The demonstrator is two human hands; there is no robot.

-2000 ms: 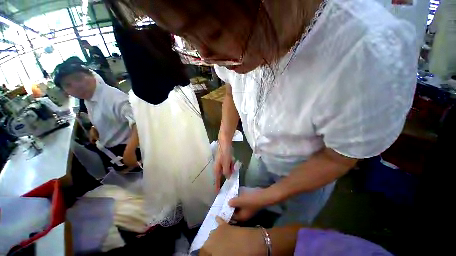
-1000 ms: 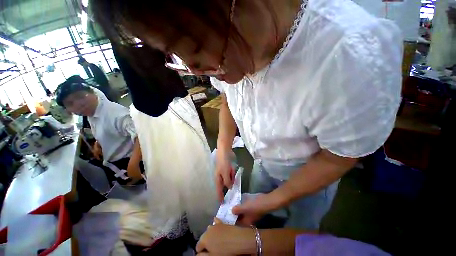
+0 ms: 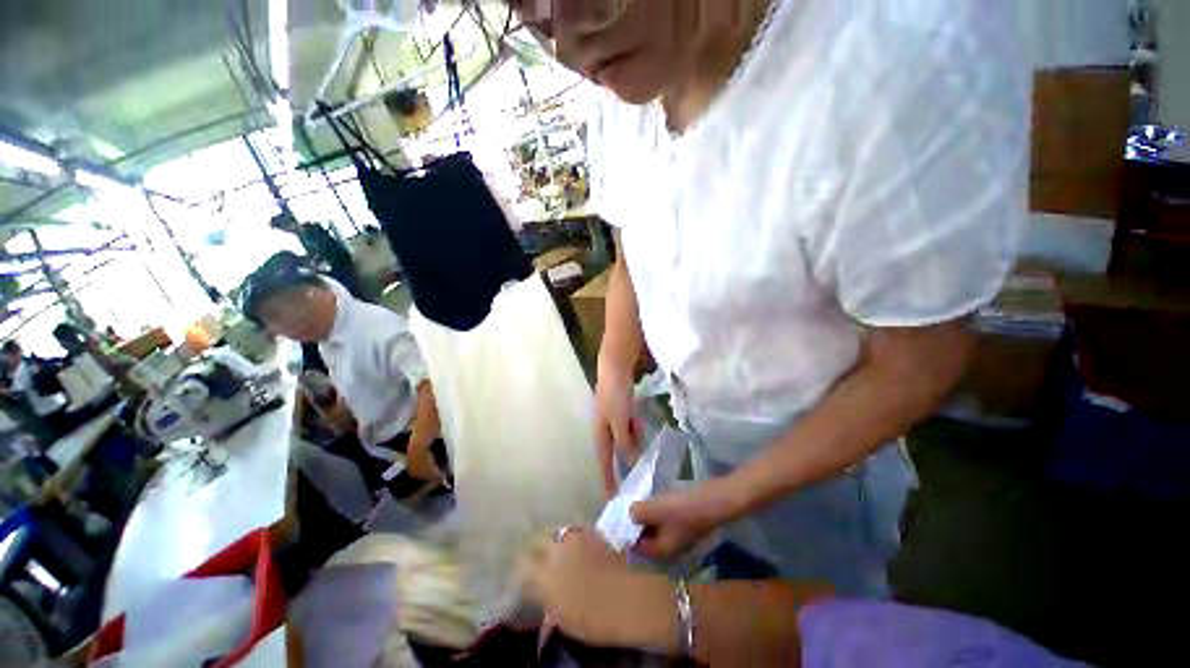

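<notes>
A white paper pattern piece (image 3: 629, 506) is held by a co-worker in a white blouse, one hand at its right edge and the other beside its upper end. My right hand (image 3: 594, 590), with a bracelet and purple sleeve, is at the lower end of the paper. It is motion-blurred, its fingers point left, and I cannot tell whether it touches or grips anything. My left hand is not in view.
A cream garment (image 3: 503, 431) hangs below a black garment (image 3: 450, 242) just left of the paper. Cut fabric bundles (image 3: 424, 594) and a red tray (image 3: 268, 581) are lower left. A seated person (image 3: 372, 359) is beside a sewing machine (image 3: 209, 398) on a white table (image 3: 196, 509).
The view has tilted up and left, showing more of the black garment. My right hand has shifted away from the paper's face to its lower left. The co-worker still holds the paper.
</notes>
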